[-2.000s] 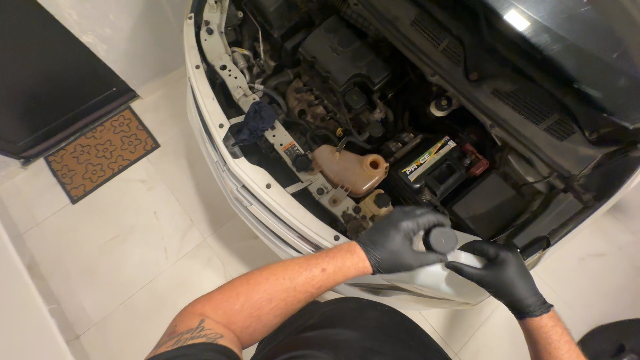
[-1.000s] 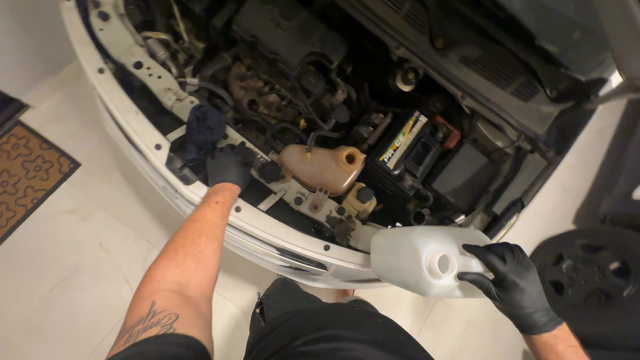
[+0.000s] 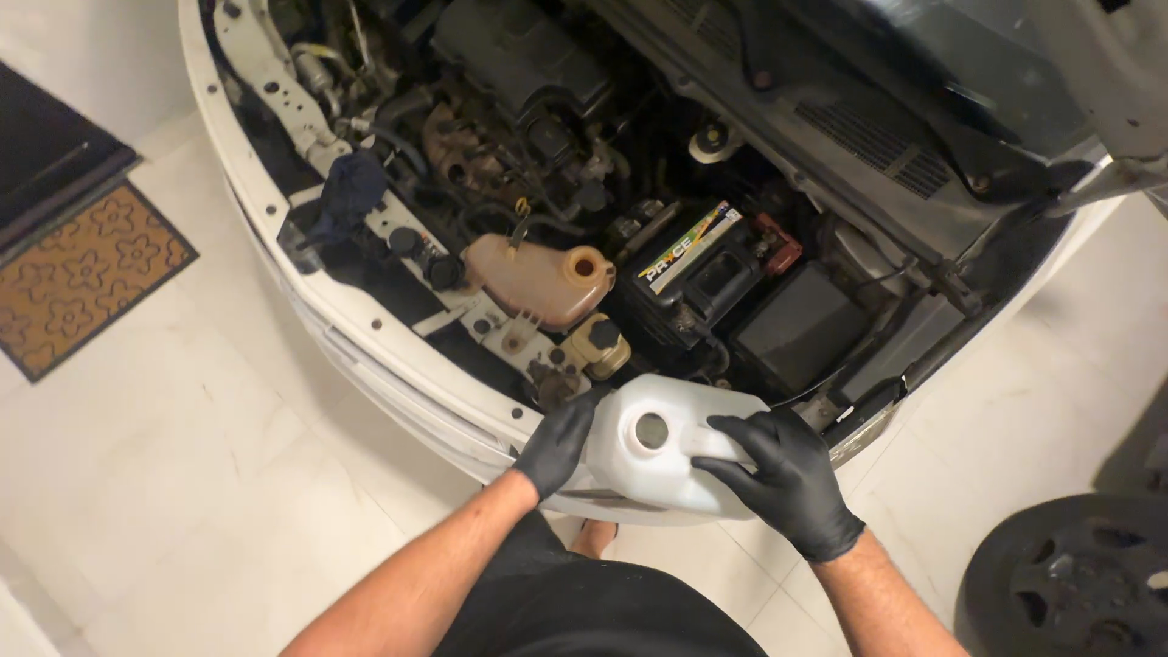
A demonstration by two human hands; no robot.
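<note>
A translucent white plastic jug with an uncapped mouth is held over the car's front edge. My right hand, in a black glove, grips its handle. My left hand, gloved too, is against the jug's left side; its fingertips are partly hidden, so whether it grips cannot be told. Behind the jug lies the brownish coolant expansion tank, its filler neck uncovered. A smaller yellowed reservoir with a black cap sits between tank and jug. Two black caps are on the front crossmember, near a dark blue cloth.
The car battery and a black box are right of the tank. The white front panel curves along the bay. A wheel lies at lower right, and a brown doormat is at left.
My left hand has moved from beside the blue cloth to the jug's left side. Two seconds ago a dark cap was on the jug; its mouth is now uncovered. My right hand keeps the handle.
</note>
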